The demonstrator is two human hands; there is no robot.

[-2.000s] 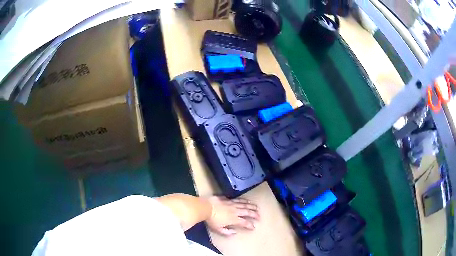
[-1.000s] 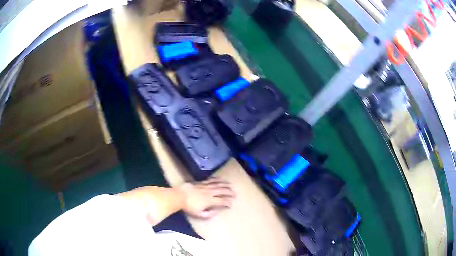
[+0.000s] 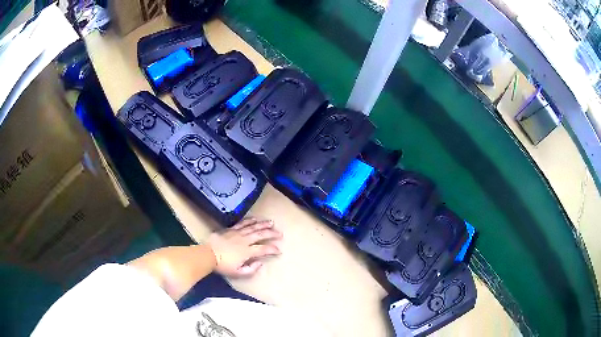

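My left hand [image 3: 244,247] lies palm down on the tan bench [image 3: 310,276], fingers slightly apart, holding nothing. Just beyond its fingertips lie two black covers [image 3: 209,168] end to end, with raised oval and ring outlines facing up. A longer row of overlapping black covers [image 3: 326,145] and housings runs diagonally to the lower right. Bright blue battery packs [image 3: 349,187] show between them, another at the upper left [image 3: 170,64]. My right hand is not in view.
Brown cartons [image 3: 59,191] stand left of the bench. A green conveyor belt [image 3: 455,151] runs along the far side. A grey metal post [image 3: 385,56] rises beside the row. A small carton [image 3: 135,14] and a black round part [image 3: 191,8] are at the top left.
The view has swung to the right, so the bench items sit further left and more of the row's lower right end shows. My left hand stays flat on the bench.
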